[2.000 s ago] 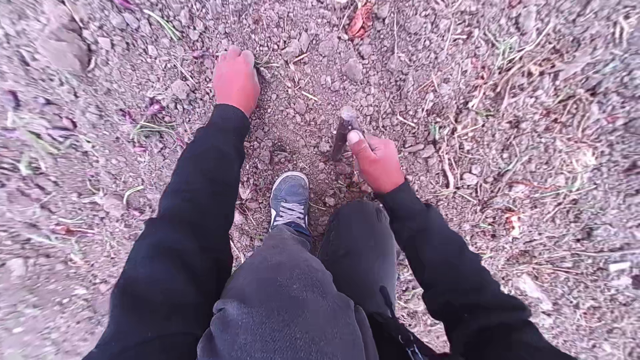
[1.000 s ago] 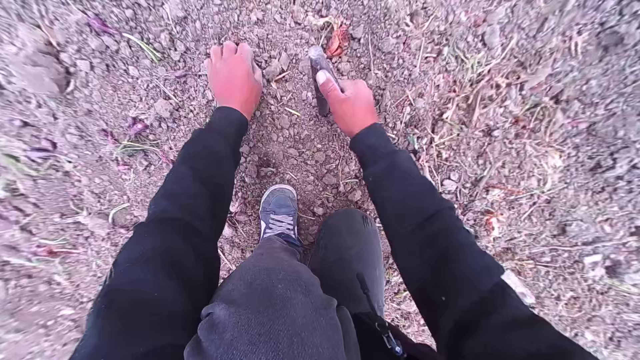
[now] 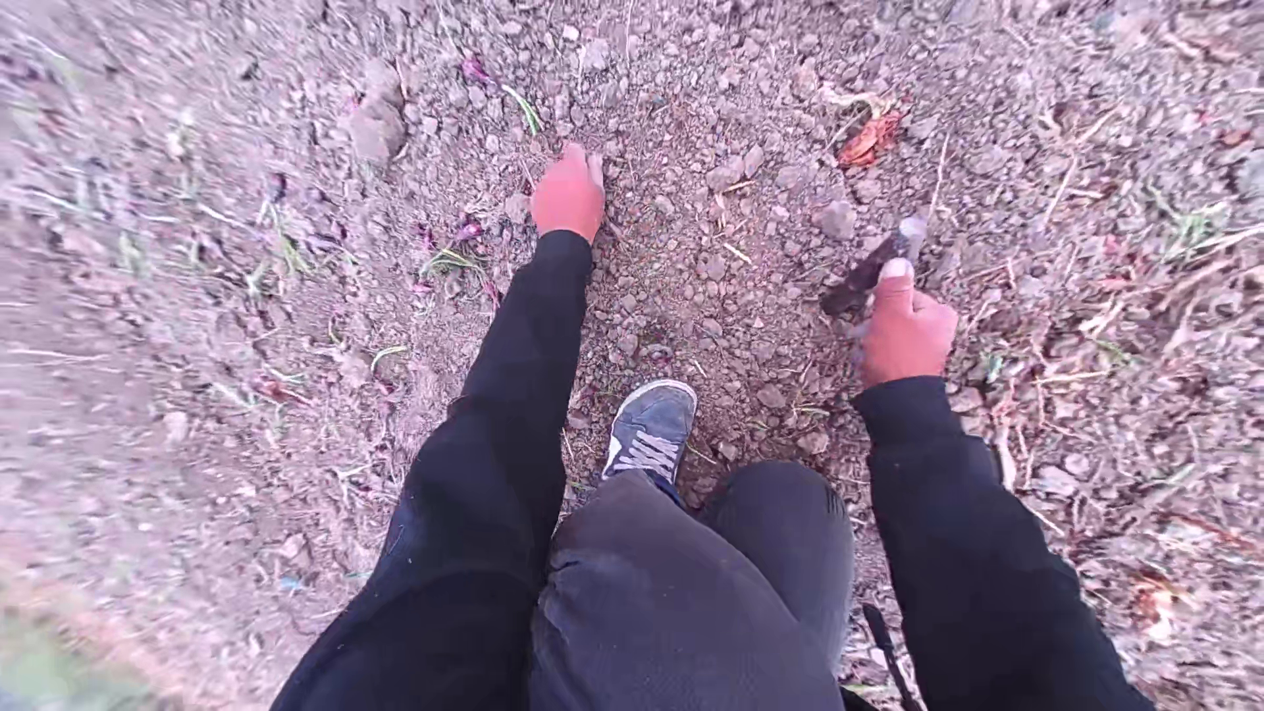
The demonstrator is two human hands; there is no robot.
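Note:
My left hand (image 3: 569,194) is low over the stony soil (image 3: 681,286), fingers pointing away from me and curled down; whether anything is in them is hidden. Beyond it lies a green shoot (image 3: 523,109) with a purple base. In my right hand (image 3: 907,331) is a short dark tool (image 3: 867,275) with a pale rounded end, my thumb pressed along it; its exact kind cannot be told. The tool is tilted above the soil, its dark end towards the left. A crumpled orange-brown dry skin or leaf (image 3: 871,138) lies beyond the right hand.
Small purple bulbs with green leaves (image 3: 456,255) lie left of my left arm. A large clod (image 3: 377,123) is at the upper left. Dry stalks and roots (image 3: 1076,326) litter the ground on the right. My shoe (image 3: 652,430) stands between my arms, beside a bent knee (image 3: 785,504).
My right hand, with the dark tool, has moved right and back towards me, away from the orange-brown piece. The tool is more tilted than a second ago. The view has shifted to the left.

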